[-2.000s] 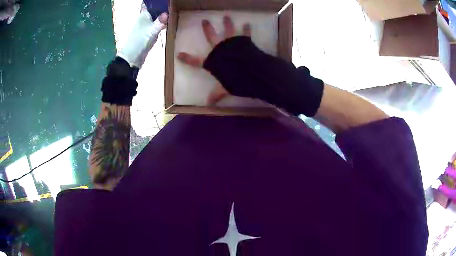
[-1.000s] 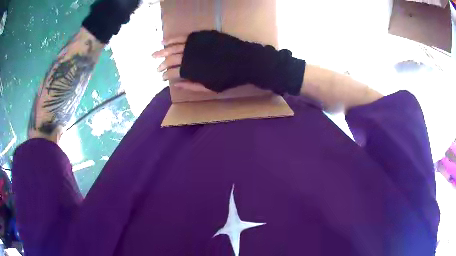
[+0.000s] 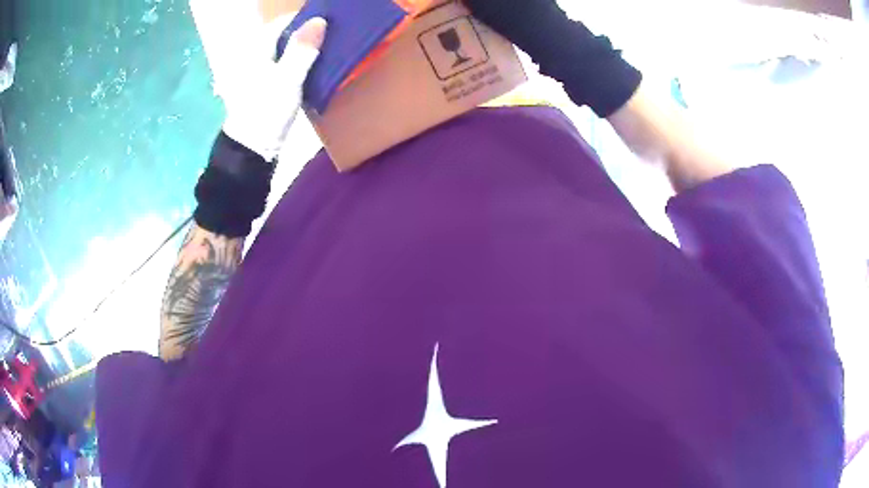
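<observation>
A brown carton [image 3: 400,119] stands tilted against the front of my purple garment, with a black wine-glass mark on the side facing me. My left hand [image 3: 286,81], in a white glove with partly bare fingertips, holds the blue-purple and orange tape dispenser [image 3: 353,43] over the carton's left part. The dispenser's top is cut off by the frame edge. My right arm, in a black knit sleeve, reaches to the carton's upper right. My right hand's fingers are out of the picture, so its grip is hidden.
The white worktable [image 3: 743,143] stretches to the right, overexposed. A brown cardboard edge [image 3: 810,8] shows at the top right. The green floor [image 3: 114,86] with a thin dark cable lies at the left. Red and blue things are blurred at the lower left.
The carton has turned from its taped, flat-facing panel to a tilted side with the fragile mark. My left hand has come back into view with the dispenser. My right hand has moved up, out of view.
</observation>
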